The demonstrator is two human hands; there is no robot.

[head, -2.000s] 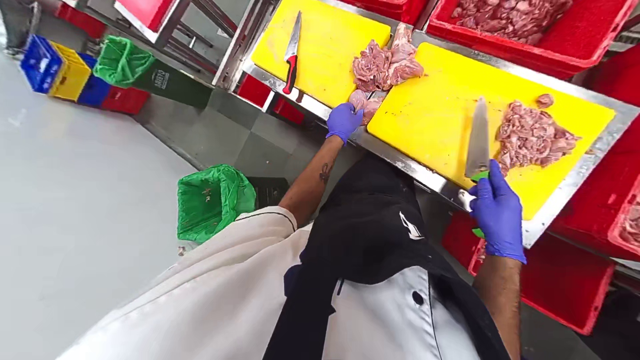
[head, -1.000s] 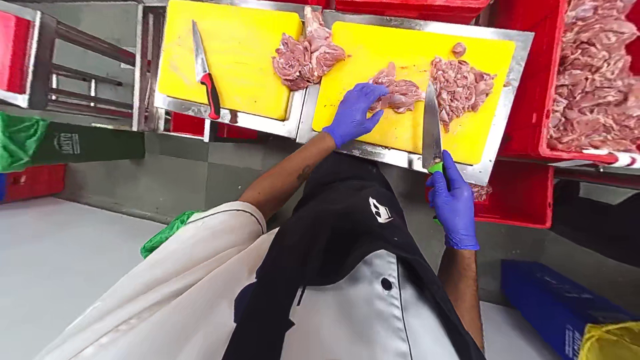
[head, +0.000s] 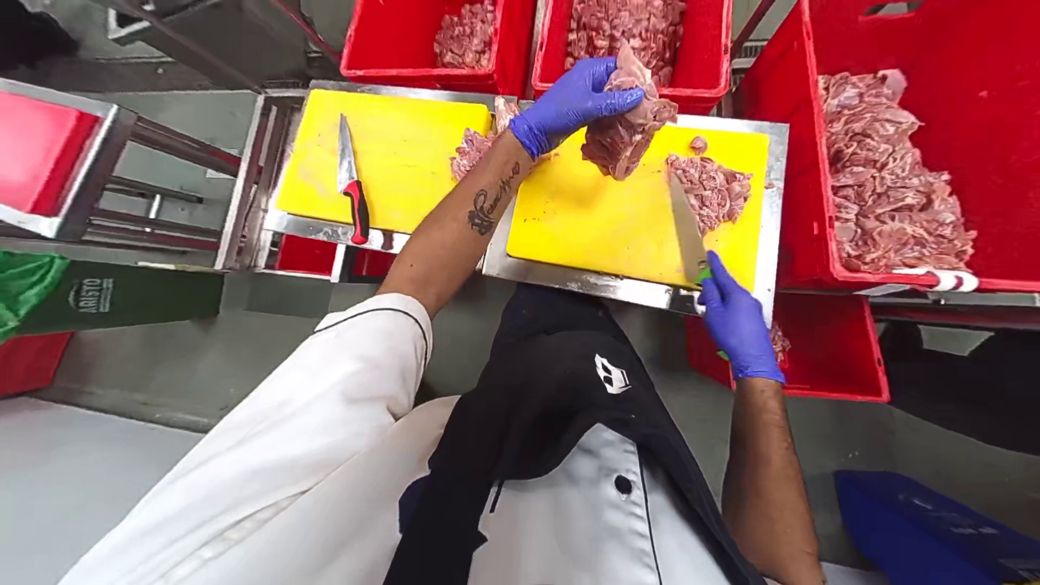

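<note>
My left hand (head: 578, 101), in a blue-purple glove, grips a large piece of raw meat (head: 624, 130) raised over the right yellow cutting board (head: 593, 231). In my right hand (head: 738, 321), gloved alike, is a green-handled knife (head: 687, 231); its blade points away from me, beside a pile of cut raw meat (head: 713, 191) at the board's right. More raw meat (head: 471, 153) lies between the boards, partly hidden by my left forearm. A knife with a red and black handle (head: 353, 183) rests on the left yellow cutting board (head: 406, 175).
Red crates with raw meat stand behind the boards, one at the left (head: 431, 77) and one at the right (head: 552, 81). A big red crate (head: 822, 203) of meat is at the right. Below it sits another red crate (head: 845, 388). A green bin (head: 154, 299) stands at the left.
My left hand has moved from the near part of the right board to above its far edge and now holds up a piece of meat. My right hand still holds the knife. The view has shifted.
</note>
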